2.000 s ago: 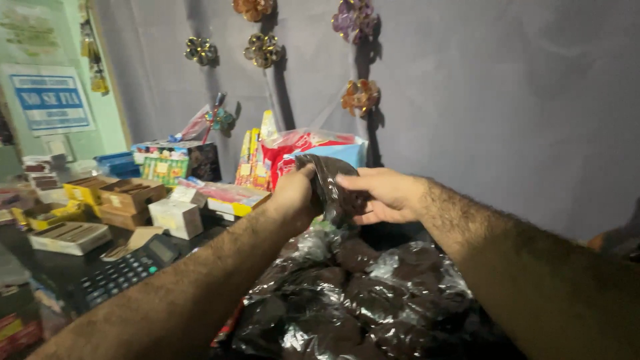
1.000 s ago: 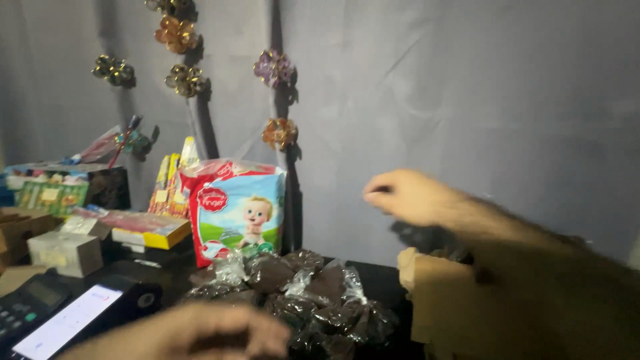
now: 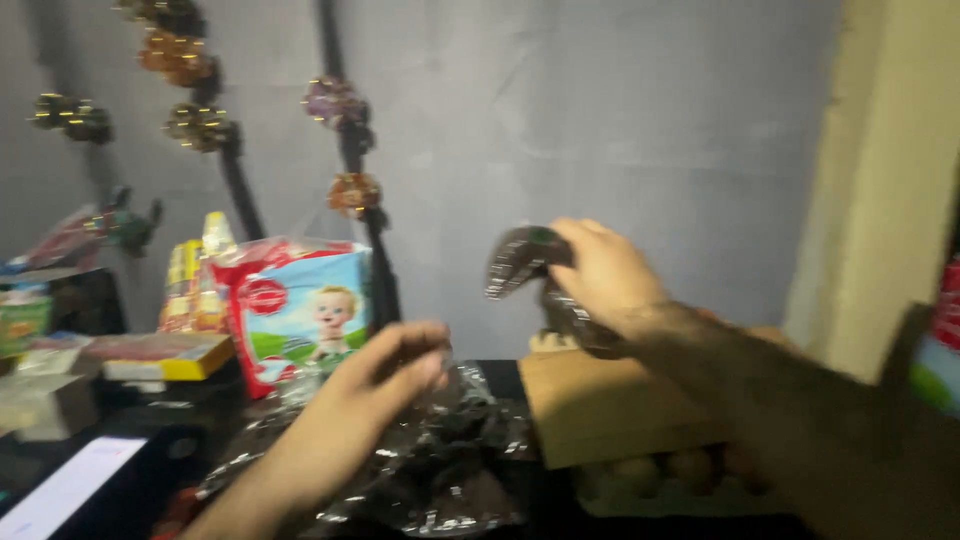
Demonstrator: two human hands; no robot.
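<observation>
My right hand (image 3: 604, 274) grips a dark brown plastic-wrapped bundle (image 3: 529, 259), raised above a brown cardboard piece (image 3: 600, 405). Part of the bundle hangs down under the palm. My left hand (image 3: 397, 367) is blurred, fingers partly curled and apart, with nothing clearly in it. It is over a heap of dark plastic-wrapped bundles (image 3: 450, 480) on the black table. Just left of that hand stands a red and blue diaper pack (image 3: 300, 300) with a baby picture on it.
Small boxes (image 3: 169, 356) and a lit phone-like screen (image 3: 75, 487) lie at the left. Egg-like round things (image 3: 690, 465) show under the cardboard. Shiny flower-shaped ornaments (image 3: 334, 101) hang on the grey wall. A pale post (image 3: 870, 187) rises at the right.
One second ago my right hand showed no bundle; now it holds one up. My left hand has moved up over the heap. Two seconds ago both hands were together on a dark bundle. The view has swung right.
</observation>
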